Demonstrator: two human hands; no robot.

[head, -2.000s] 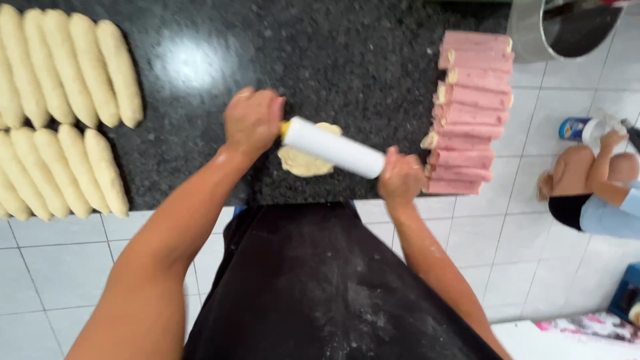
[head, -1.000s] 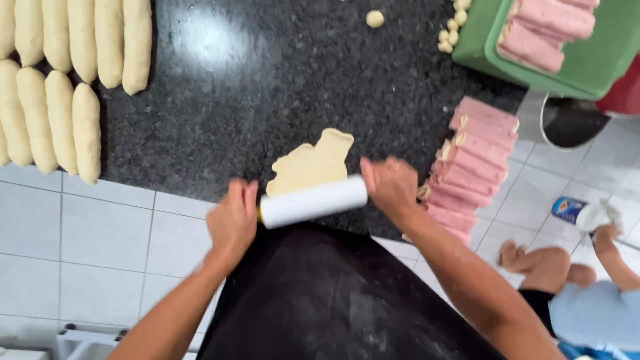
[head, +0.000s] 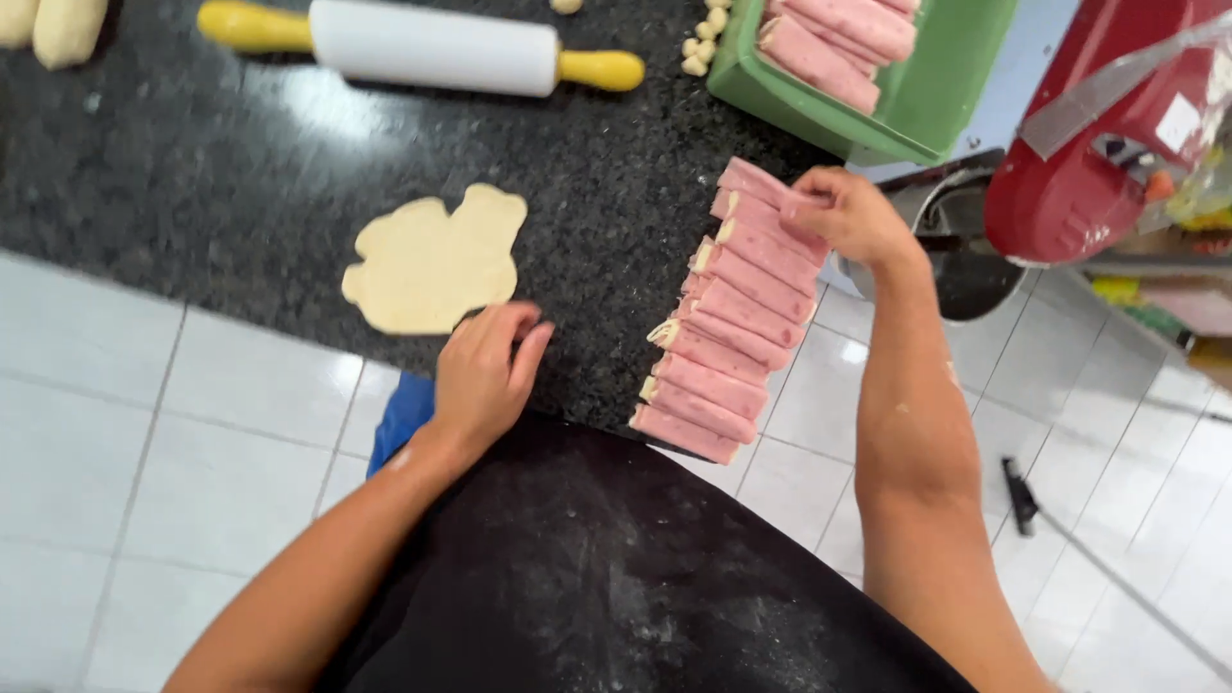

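A flat, irregular sheet of dough (head: 433, 265) lies on the dark granite counter (head: 597, 192). My left hand (head: 489, 361) is at its lower right edge, fingers loosely curled, with nothing seen in it. To the right is a row of rolled ham slices with a pale filling (head: 741, 318). My right hand (head: 847, 217) pinches the ham roll at the top end of that row (head: 760, 183). Beyond the dough rests a white rolling pin with yellow handles (head: 433, 48), touched by neither hand.
A green plastic tub (head: 799, 120) holding more ham rolls stands at the upper right, small dough balls (head: 707, 38) beside it. Dough logs (head: 67, 29) lie upper left. A red machine (head: 1068, 144) over a metal bowl (head: 972, 250) is at the right; a long-handled floor tool (head: 1022, 496) is below.
Both hands have let go of the rolling pin, which now lies farther back on the counter. My right hand has moved right to the ham rolls and taken hold of one. The view has shifted.
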